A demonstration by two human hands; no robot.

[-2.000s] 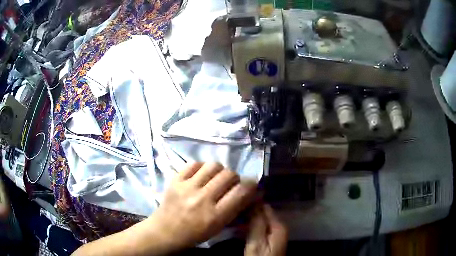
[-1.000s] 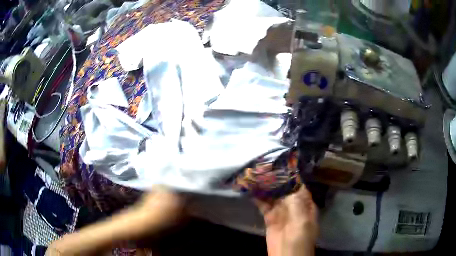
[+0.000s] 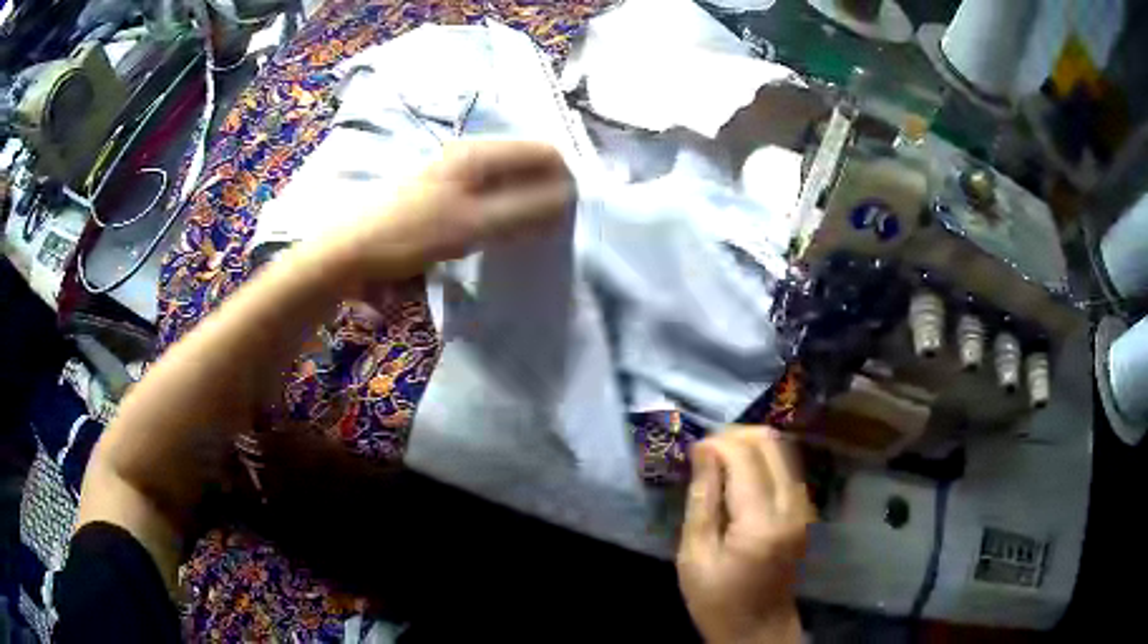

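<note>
The white garment point(image 3: 516, 365) is bunched left of the overlock machine point(image 3: 869, 214), its right side reaching the dark needle area point(image 3: 831, 308). My left hand point(image 3: 504, 195) is motion-blurred above the garment; its fingers appear closed on a fold that hangs below them. My right hand point(image 3: 749, 516) is in front of the needle area, fingers curled at the edge of a small batik piece point(image 3: 660, 443) beside the white cloth. The fingertip contact is partly hidden. The presser foot cannot be made out.
Batik cloth point(image 3: 359, 390) is piled under and left of the garment. A torn-edged white sheet point(image 3: 680, 69) lies behind. Pale tension knobs point(image 3: 928, 325) line the machine front. Thread cones point(image 3: 988, 48) stand at the right. Another machine part point(image 3: 69, 107) and cables are at upper left.
The view has shifted, with the machine now further right. My left hand has moved up from the cloth's front edge, and the garment is lifted and refolded. My right hand stays near the batik piece.
</note>
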